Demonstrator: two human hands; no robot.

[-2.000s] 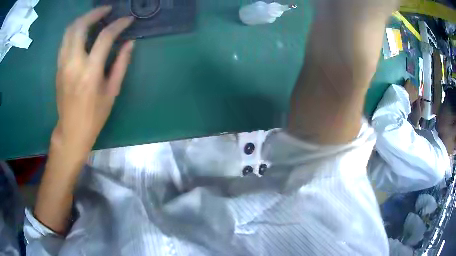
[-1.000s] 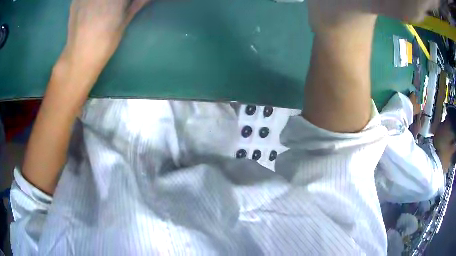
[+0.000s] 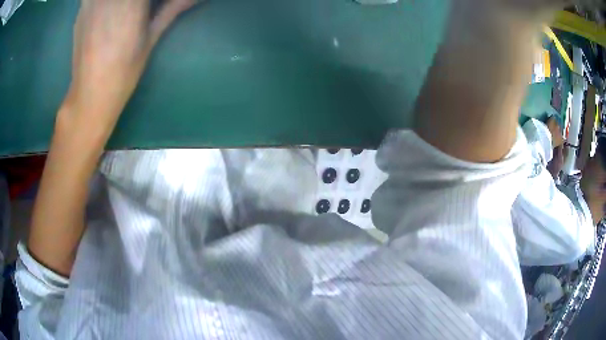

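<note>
My left hand (image 3: 126,26) is at the top left over the green mat, its fingers cut off by the top edge, so what it holds cannot be seen. My right forearm reaches up to the top right; my right hand (image 3: 531,5) is blurred and cut off by the top edge. The parts tray (image 3: 341,190), a white sheet with rows of round black parts (image 3: 353,176), lies below the bench edge, partly covered by my right sleeve.
The green mat (image 3: 266,99) has a front edge across the view. A sliver of a white object (image 3: 377,1) shows at the top edge. A white wipe (image 3: 12,9) is at the top left corner. Cards (image 3: 539,66), yellow tape (image 3: 579,30) and another person's white sleeve (image 3: 551,219) are at the right.
Since the first frame, the black fixture has left view at the top and only a sliver of white remains where the bottle lay. My left hand is higher in view; more black parts show.
</note>
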